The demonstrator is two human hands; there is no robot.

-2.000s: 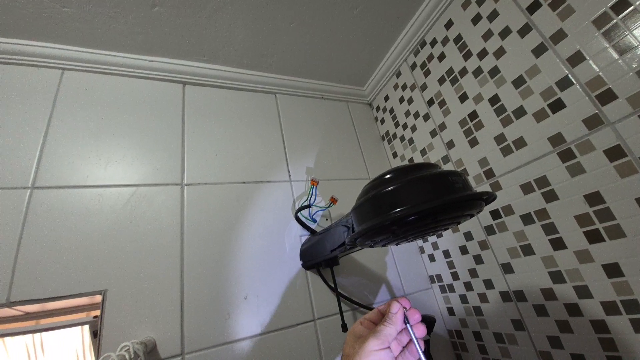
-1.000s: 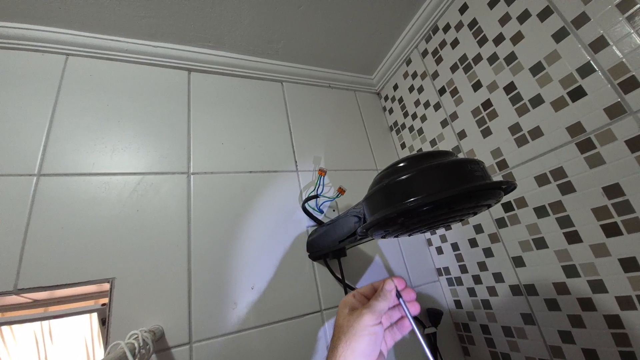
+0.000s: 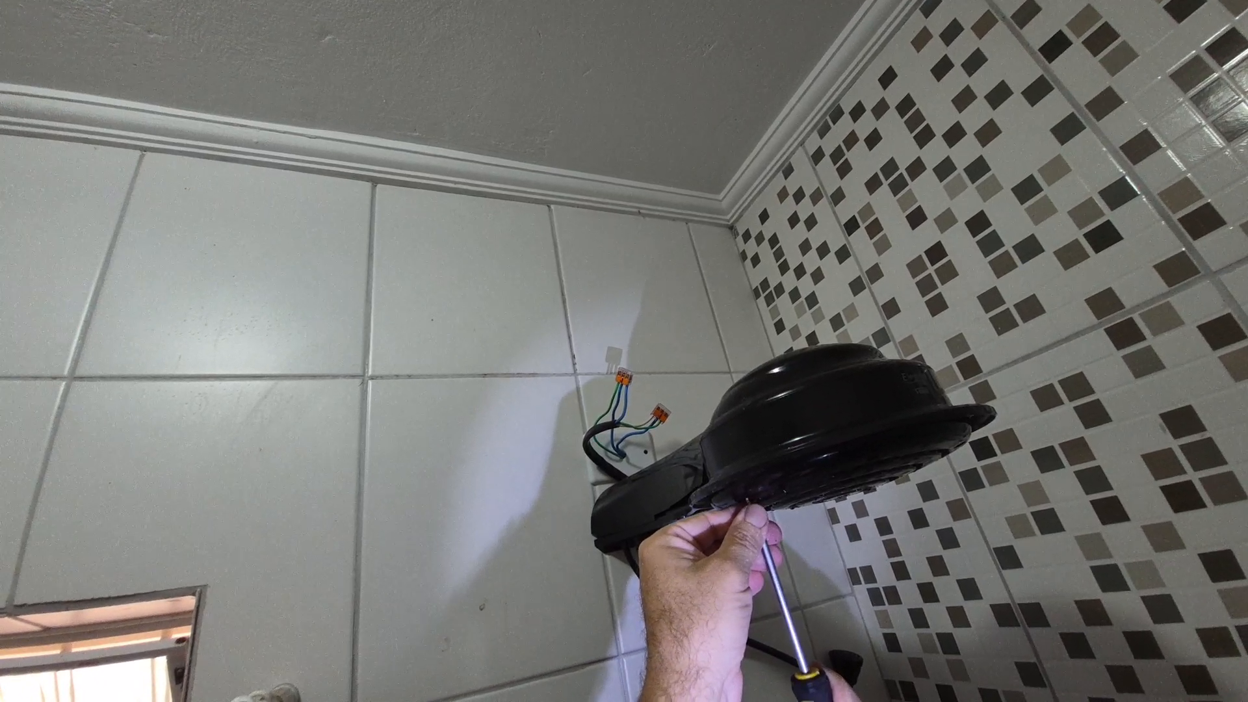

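A black round fixture with a ribbed underside and a flat arm juts out beside the tiled wall. My left hand pinches the tip end of a screwdriver's metal shaft against the fixture's underside, close to where the arm joins. A tiny point shows above the thumb; whether it is a screw or the tip cannot be told. My right hand, mostly out of view, holds the dark handle with a yellow collar. Behind the arm, blue and green wires run into orange lever connectors.
A black cable loops from the wires to behind the arm. White wall tiles lie to the left, a mosaic-patterned wall to the right, with ceiling moulding above. A small window is at lower left.
My left hand has moved up with the screwdriver's tip end, from below the fixture to its underside. The screwdriver's collar and part of my right hand have come into view.
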